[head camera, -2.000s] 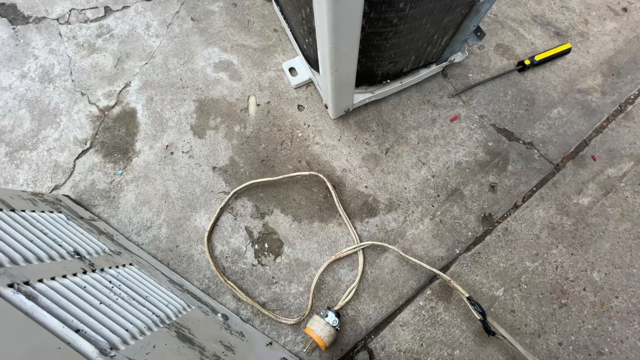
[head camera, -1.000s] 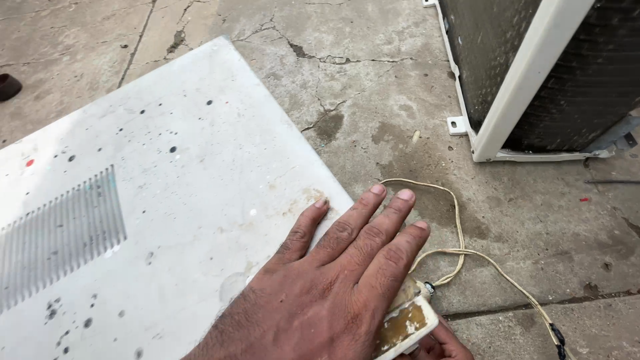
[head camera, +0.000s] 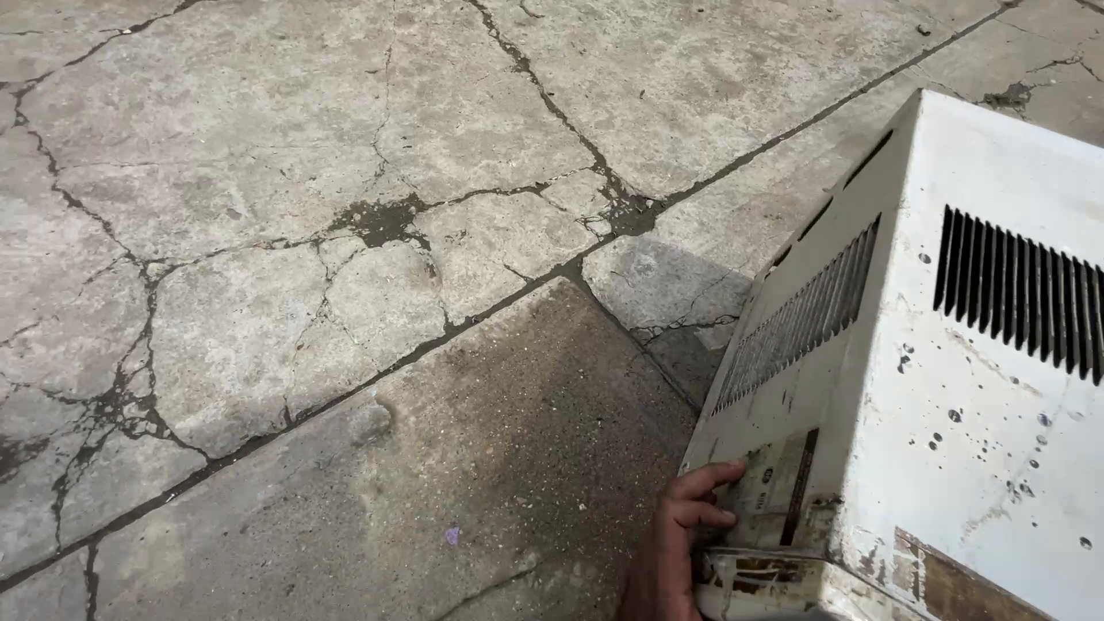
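Note:
A white metal casing with louvred vents (head camera: 975, 362) stands tilted at the right, its paint chipped and its lower edge rusty. At the lower left of this casing, my left hand (head camera: 681, 535) grips the side, fingers curled onto the face beside a worn label that bears writing. The thumb and palm are mostly hidden. My right hand is out of view.
Cracked concrete ground (head camera: 302, 155) spreads to the left and behind, crossed by a long dark joint. A darker concrete slab (head camera: 483, 448) lies beside the casing. A small purple scrap (head camera: 453, 536) rests on it.
The view has swung far away from the cable, plug and other unit. One second ago a hand lay flat on a white panel; now fingers hold the casing's side.

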